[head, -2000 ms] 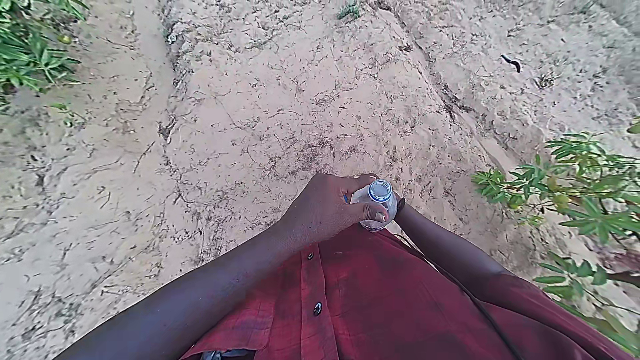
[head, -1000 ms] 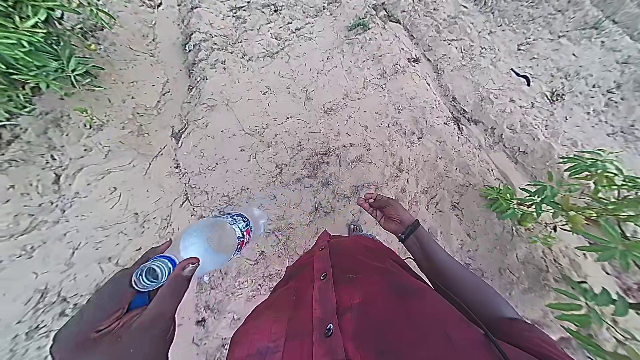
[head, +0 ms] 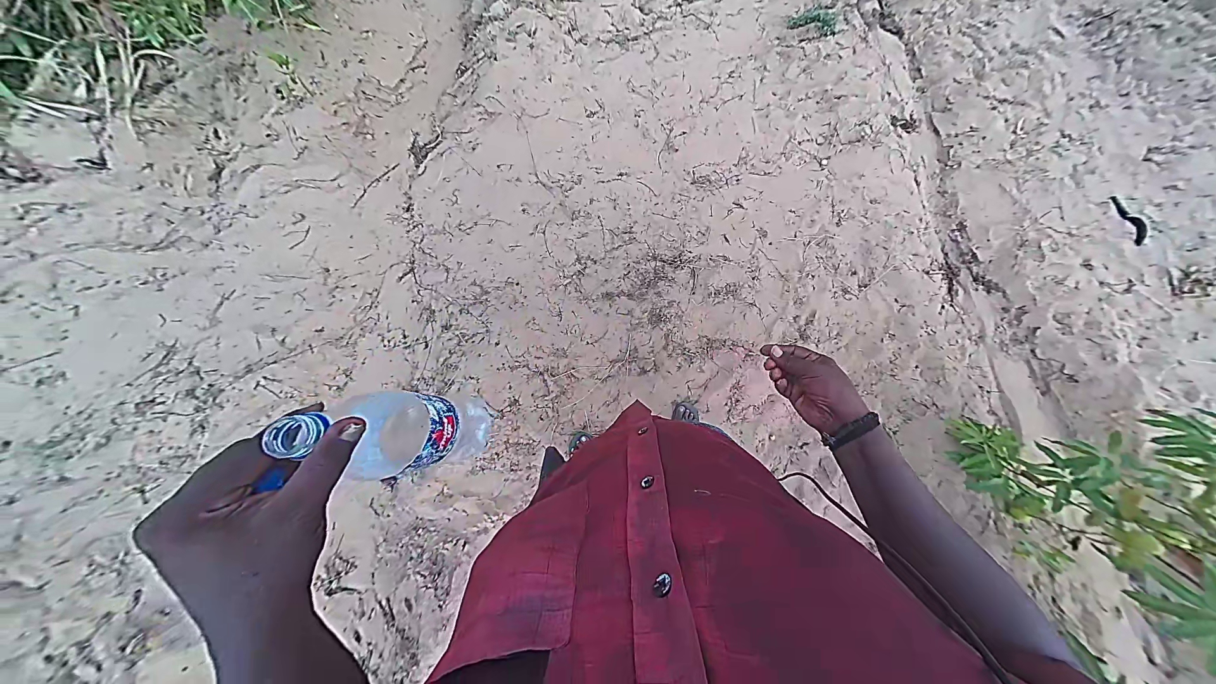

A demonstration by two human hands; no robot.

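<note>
My left hand [head: 252,508] grips a clear plastic bottle [head: 385,435] by its neck, at the lower left. The bottle lies tilted nearly level in the grip, its uncapped mouth towards me and its base pointing right. It has a blue and red label band. A small blue thing [head: 273,477], perhaps the cap, shows between the palm and fingers. My right hand [head: 812,385] is low over the ground on the right, with curled fingers and thumb pinched together. A thin strand appears by its fingertips; whether it is held I cannot tell. A dark band circles that wrist.
Pale sandy ground [head: 589,190] with dry plant bits spreads ahead. Grass [head: 123,47] grows at the upper left, a leafy plant [head: 1121,503] at the right beside my arm. A small dark curved object [head: 1129,220] lies at the far right. A thin cord [head: 883,541] runs along my red shirt.
Two seconds ago both hands were together in front of my shirt with the bottle. Since then my left hand has carried the bottle left, and my right hand has come away from it.
</note>
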